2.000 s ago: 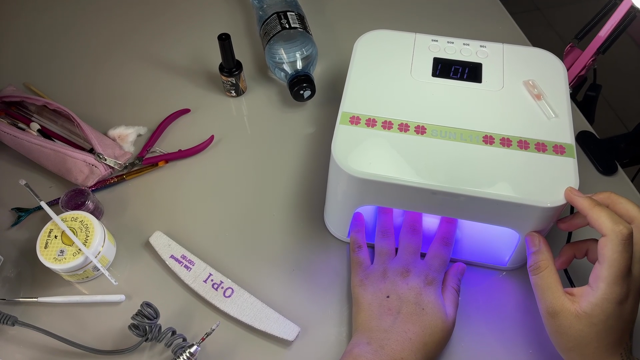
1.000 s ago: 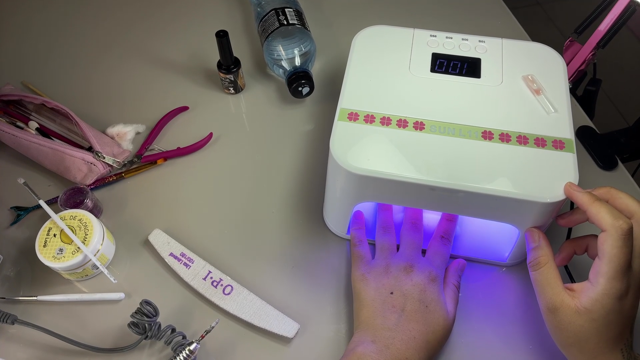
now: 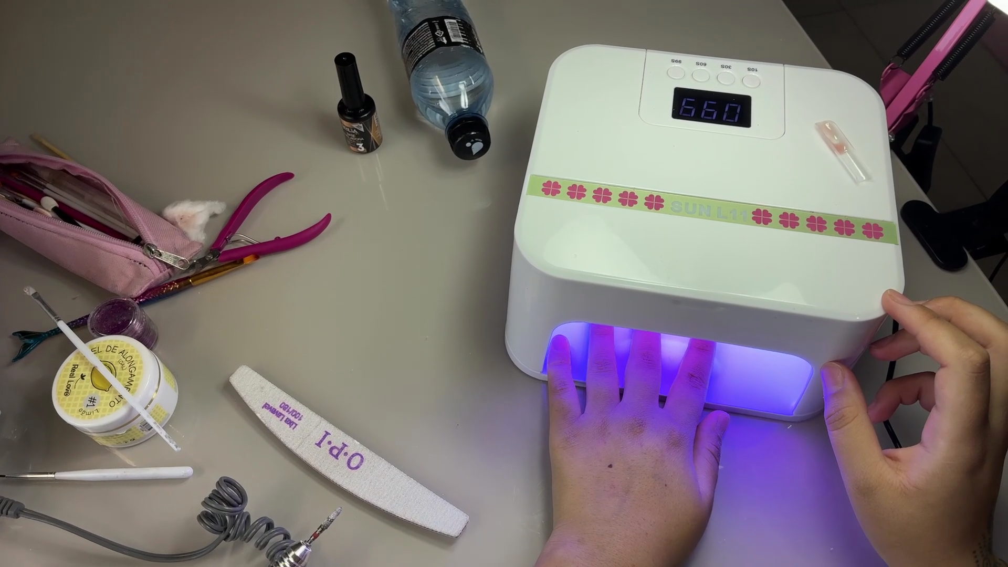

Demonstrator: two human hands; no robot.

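Observation:
A white nail-curing lamp (image 3: 709, 260) stands on the table, its front opening glowing violet. My left hand (image 3: 630, 457) lies palm down before it, fingers spread and holding nothing; the fingers reach into the opening, their tips partly hidden, and the thumb rests outside. My right hand (image 3: 929, 409) is at the lamp's front right corner, index fingertip against the casing, thumb apart, nothing in its grasp. On top of the lamp are a lit display (image 3: 711, 107), a green strip with pink clovers (image 3: 602, 195) and a small clear nail tip or form (image 3: 843, 151).
Left of the lamp lie a curved nail file (image 3: 346, 453), pink-handled nippers (image 3: 272, 220), a pink pouch (image 3: 102, 236) and a yellow-labelled jar (image 3: 118, 386) with a brush across it. A coiled grey cord (image 3: 228, 512) is near the front. A polish bottle (image 3: 358, 110) and a plastic bottle (image 3: 449, 71) stand or lie behind.
The digits on the lamp's display have changed. Both hands hold much the same positions.

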